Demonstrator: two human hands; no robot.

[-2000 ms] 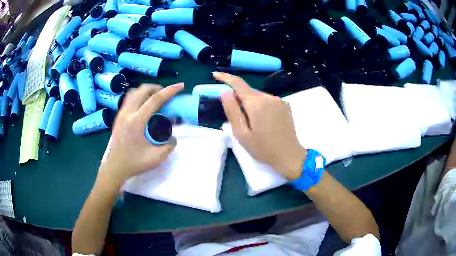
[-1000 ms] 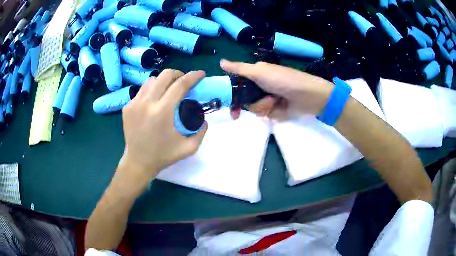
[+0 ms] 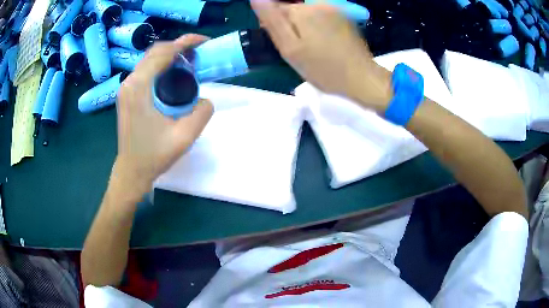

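Observation:
My left hand (image 3: 147,114) holds two light blue handle bodies. One (image 3: 168,110) points its dark round end up at the camera. The other handle body (image 3: 221,57) lies sideways at my fingertips, with a black end part (image 3: 259,48) at its right end. My right hand (image 3: 331,51) is blurred and closed around the far side of that black part, with its contact partly hidden. A bright blue band (image 3: 406,94) is on my right wrist. Both hands are above the white packs (image 3: 241,144).
Blue handle bodies (image 3: 96,51) are piled at the left, more (image 3: 508,45) at the far right. Dark parts (image 3: 415,27) heap at the back. More white packs (image 3: 481,96) lie right. Yellow and white strips (image 3: 25,120) lie left. A person's pale clothing shows at the right edge.
Both hands have moved up in the picture, with the held bodies and black part. The left hand shifted left. The camera view has also shifted, showing more of my lap.

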